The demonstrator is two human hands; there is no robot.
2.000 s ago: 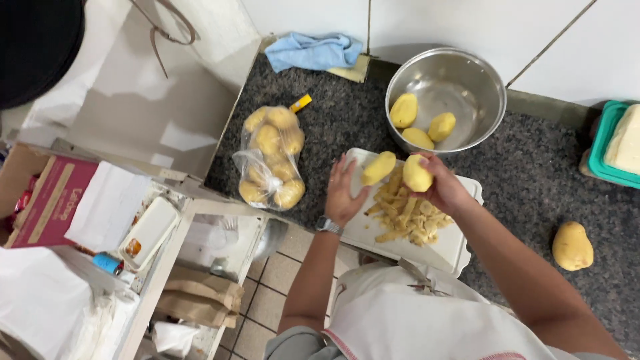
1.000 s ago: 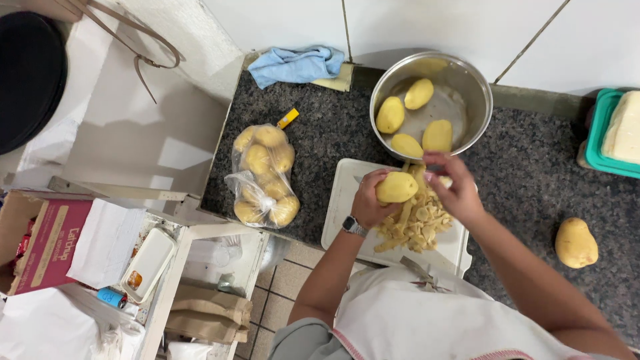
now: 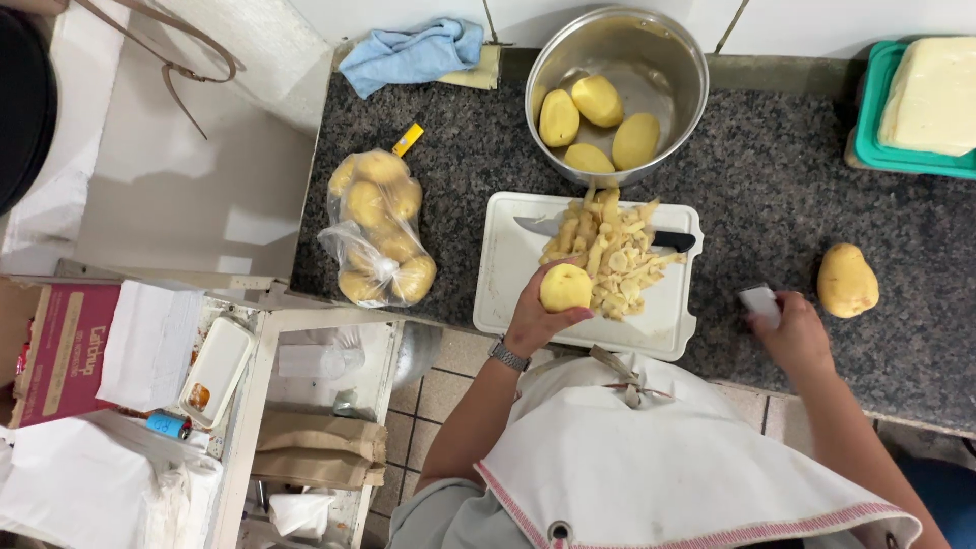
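Note:
My left hand (image 3: 540, 309) holds a peeled potato (image 3: 565, 288) over the near edge of a white cutting board (image 3: 507, 263). Potato peelings (image 3: 610, 255) are heaped on the board, partly covering a knife with a black handle (image 3: 674, 241). At the right, my right hand (image 3: 797, 332) grips a small pale flat object (image 3: 761, 305), blurred, above the granite counter. Beside that hand lies an unpeeled potato (image 3: 848, 280). Behind the board, a steel pot (image 3: 671, 145) holds several peeled potatoes (image 3: 598, 101).
A tied plastic bag of potatoes (image 3: 381, 229) lies left of the board, near a yellow object (image 3: 409, 139). A blue cloth (image 3: 415, 53) is at the wall. A green-rimmed container (image 3: 877, 114) stands at the back right. Shelves (image 3: 244, 396) with boxes and bags are at the left.
My right hand has moved from the board to the right and now holds the pale object. My left hand keeps its potato. The pot holds more potatoes than two seconds ago.

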